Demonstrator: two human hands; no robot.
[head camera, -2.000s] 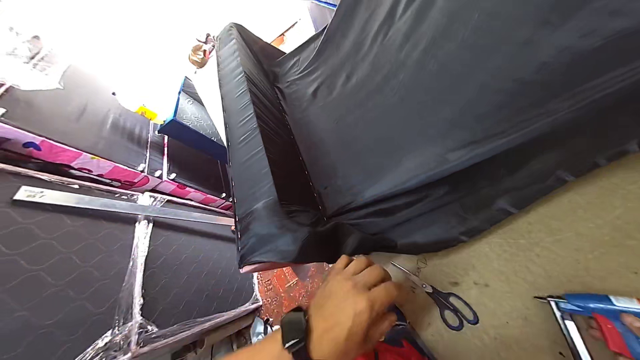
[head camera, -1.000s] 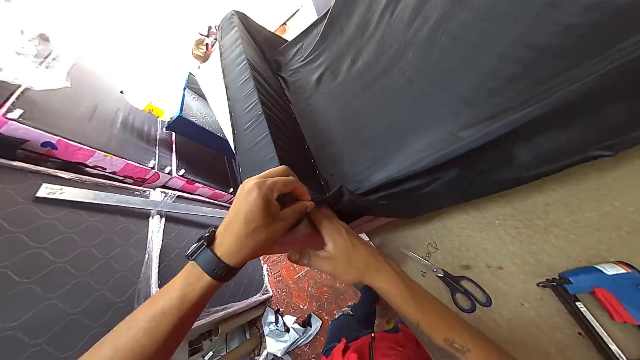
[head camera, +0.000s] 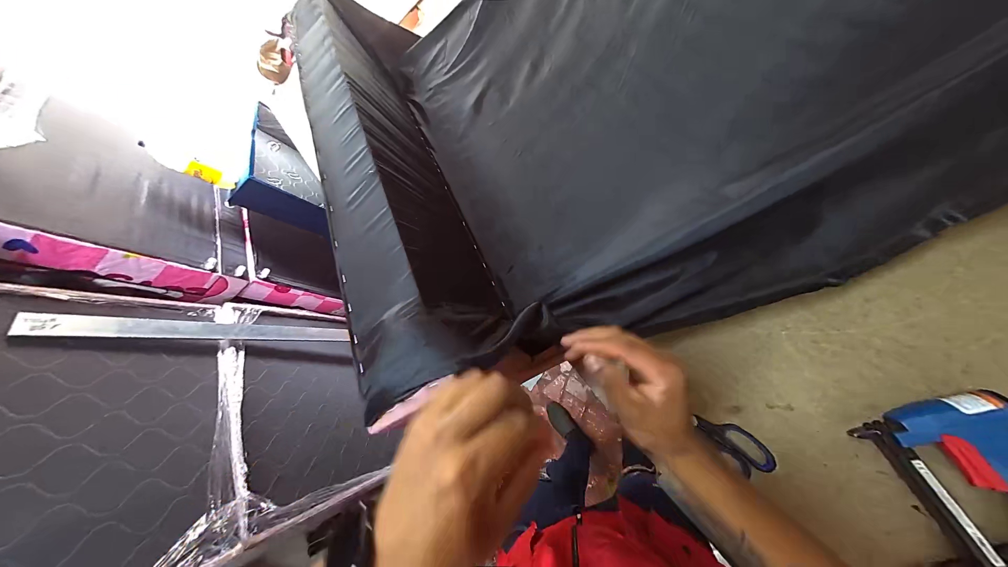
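Black fabric (head camera: 630, 157) covers a large frame and a long raised side rail (head camera: 362, 181), with a line of staples along its edges. At the near corner the fabric bunches above a pinkish edge. My left hand (head camera: 465, 465) is curled in front of that corner, blurred; whether it holds anything is hidden. My right hand (head camera: 630, 378) is at the bunched fabric, fingers bent, partly blurred; its grip is unclear. Right of my right wrist lie scissors (head camera: 736, 445) with dark blue handles. A blue and red staple gun (head camera: 937, 441) lies farther right.
A metal ruler (head camera: 181, 327) lies across quilted dark panels (head camera: 102, 425) wrapped in clear plastic on the left. Pink patterned fabric (head camera: 118, 264) edges another panel behind. A blue-edged piece (head camera: 276, 181) stands beyond the rail. My legs and a reddish floor are below.
Only my right hand shows clearly in one earlier frame at the corner, then both hands met there. Now they are apart, the left lower and nearer, the right beside the bunched fabric.
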